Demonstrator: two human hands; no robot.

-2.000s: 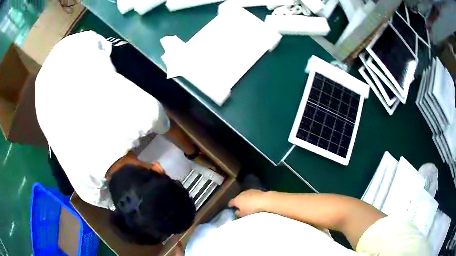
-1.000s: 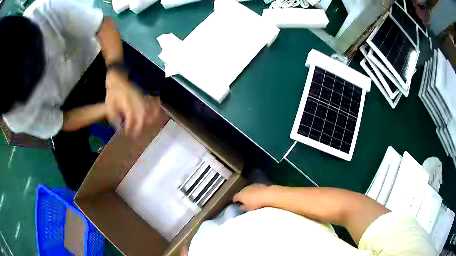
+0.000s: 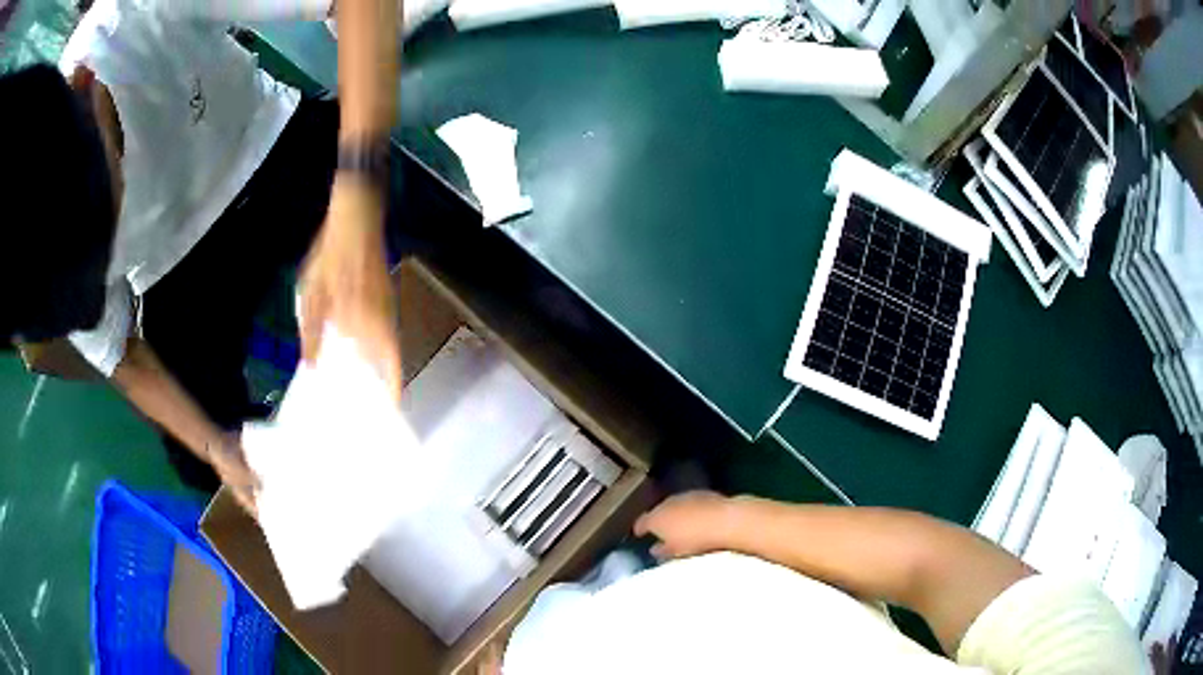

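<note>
An open brown carton point(image 3: 284, 592) stands on the floor in front of me. Inside are a flat white sheet point(image 3: 462, 429) and several upright panels point(image 3: 548, 495) with dark and white edges at the right end. My right hand point(image 3: 686, 525) has its fingers curled at the carton's near right rim. Only a sliver of my left hand point(image 3: 491, 657) shows at the bottom edge, cut off, its grip hidden. Another person's hands point(image 3: 346, 284) hold a blurred white piece point(image 3: 337, 462) over the carton.
On the green bench point(image 3: 633, 264) are a dark solar panel point(image 3: 887, 310) with a white end piece, a small white foam piece point(image 3: 488, 165), a white block point(image 3: 802, 69), leaning panels point(image 3: 1049, 152) and white stacks point(image 3: 1075, 508). A blue crate point(image 3: 119, 580) stands on the floor at left.
The other person has straightened up from the carton, then taken the large white piece off the bench and brought it over the carton. My right hand stays at the rim.
</note>
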